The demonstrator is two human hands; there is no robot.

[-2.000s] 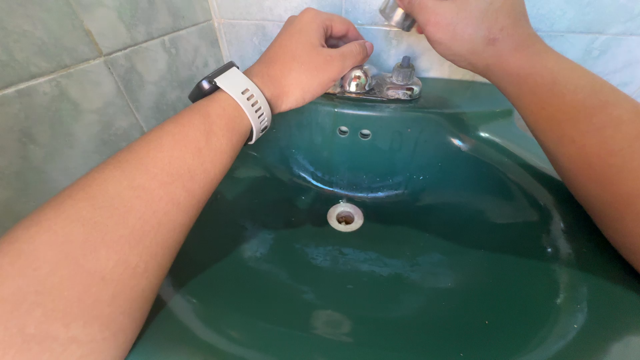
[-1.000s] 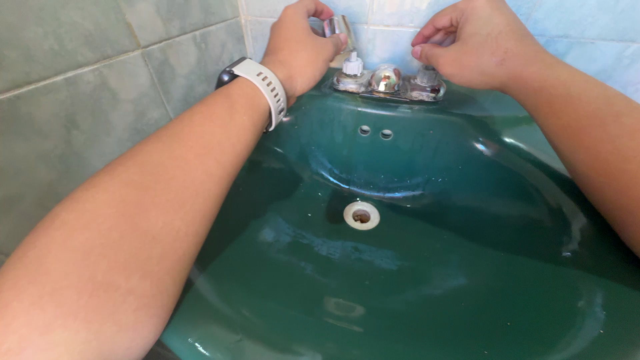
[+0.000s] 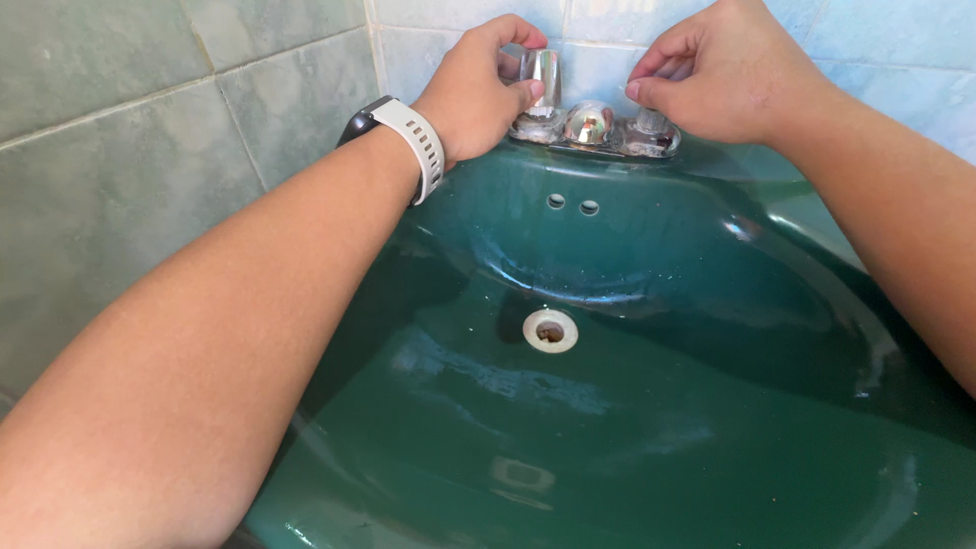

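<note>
My left hand (image 3: 488, 88) grips a chrome faucet handle (image 3: 540, 80) between thumb and fingers; the handle stands upright over the left side of the faucet base. At the middle of the chrome faucet (image 3: 589, 124) is a rounded shiny spout. My right hand (image 3: 701, 80) is at the right side of the faucet, thumb and fingertips pinched together just above the right valve stem (image 3: 652, 120), which has no chrome handle on it. Whether anything small is between those fingertips cannot be told. A watch with a pale strap (image 3: 415, 137) is on my left wrist.
The faucet is mounted at the back of a green washbasin (image 3: 648, 442). Two overflow holes (image 3: 573, 204) are in its back wall, above a pale drain ring (image 3: 550, 331). Greenish tiles (image 3: 107, 206) rise on the left, and light blue tiles (image 3: 602, 72) stand behind the faucet.
The chrome handle, tilted above the left stem one second ago, now covers it upright in my left hand. Two seconds ago my right hand held a chrome piece; it no longer shows there.
</note>
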